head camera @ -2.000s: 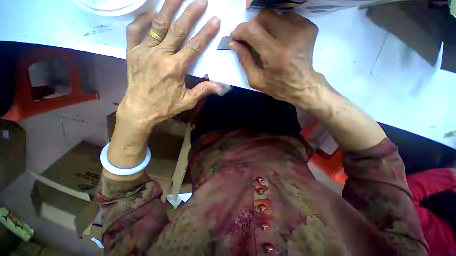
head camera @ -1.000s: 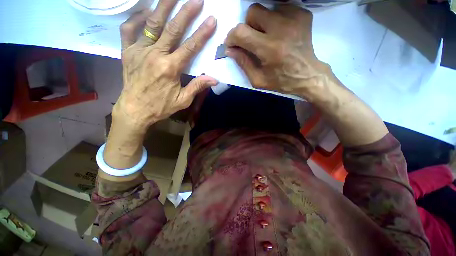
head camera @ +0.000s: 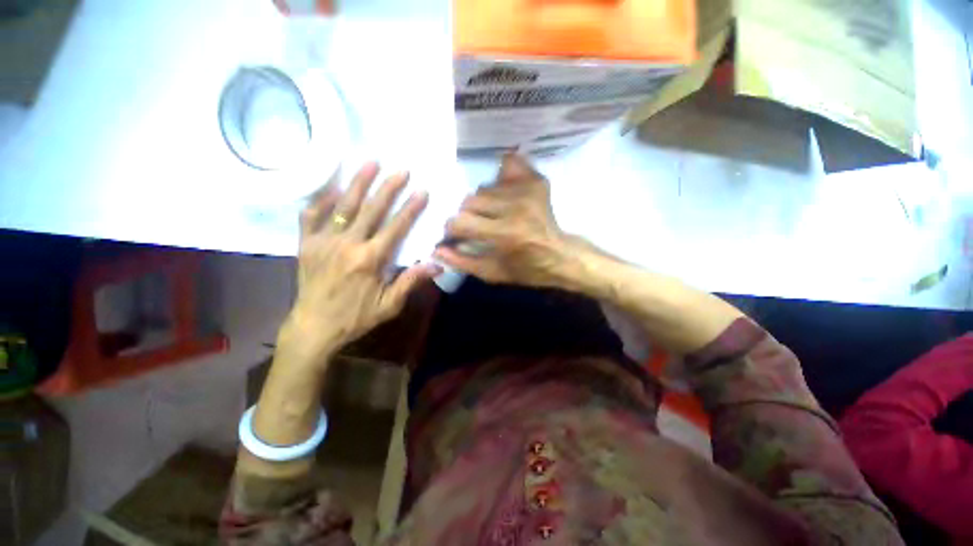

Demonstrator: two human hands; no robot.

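My left hand (head camera: 357, 256) lies on the white table near its front edge, fingers spread. A small whitish tape piece (head camera: 450, 279) is at its thumb tip, over the table edge; whether it sticks to the thumb is unclear. My right hand (head camera: 512, 229) is beside it, fingers curled and pinching a small dark cutter blade (head camera: 453, 246), blurred and mostly hidden by the fingers. An orange and white printed retail box (head camera: 571, 101) stands on the table just beyond my right hand. A white tape roll (head camera: 322, 133) lies flat beyond my left hand.
An open brown carton (head camera: 827, 64) stands at the back right. A small yellow-green strip (head camera: 930, 279) lies near the table's right front edge. An orange stool (head camera: 139, 320) is at the left below the table. A person's red sleeve (head camera: 918, 427) shows at the right.
The view has tilted up, showing more of the box, tape roll and carton. My right hand has come nearer to my left thumb and the tape piece.
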